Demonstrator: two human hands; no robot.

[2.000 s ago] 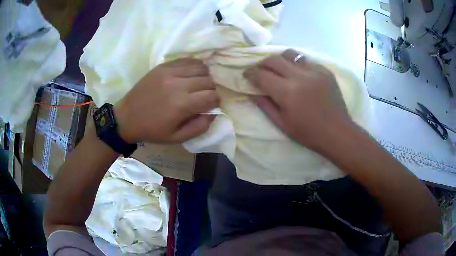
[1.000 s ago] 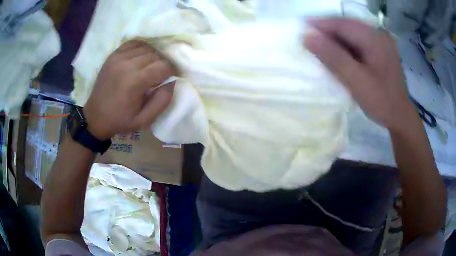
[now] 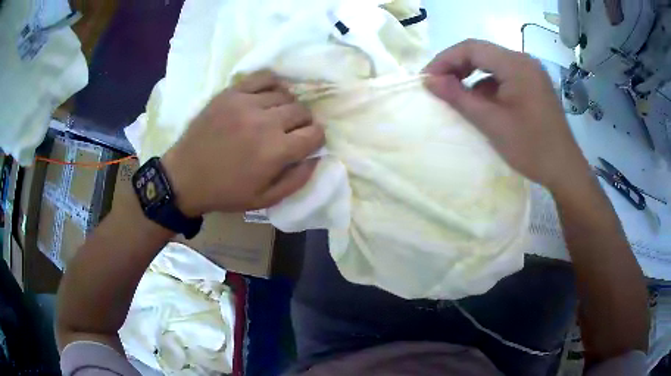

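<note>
A cream knit garment (image 3: 434, 198) lies bunched over the table's front edge and hangs over my lap. Its upper part has two short black strips near the top centre. My left hand (image 3: 254, 143), with a watch on the wrist, is closed on the garment at its left, fingers curled into the folds. My right hand (image 3: 489, 99) pinches a folded edge of the garment between thumb and fingertips at the upper right. The edge runs stretched between both hands. The cloth under my left fingers is hidden.
The sewing machine (image 3: 618, 44) stands at the upper right, with thread snips (image 3: 620, 182) on the table below it. Cream cloth (image 3: 180, 316) fills a bin at lower left. Cardboard cartons (image 3: 70, 198) stand at left. More cream garments (image 3: 40, 81) hang at far upper left.
Since the earliest frame my right hand has moved right and up, drawing the edge out. Both hands spread wider one second ago; my left hand has since come back right, my right hand slightly left.
</note>
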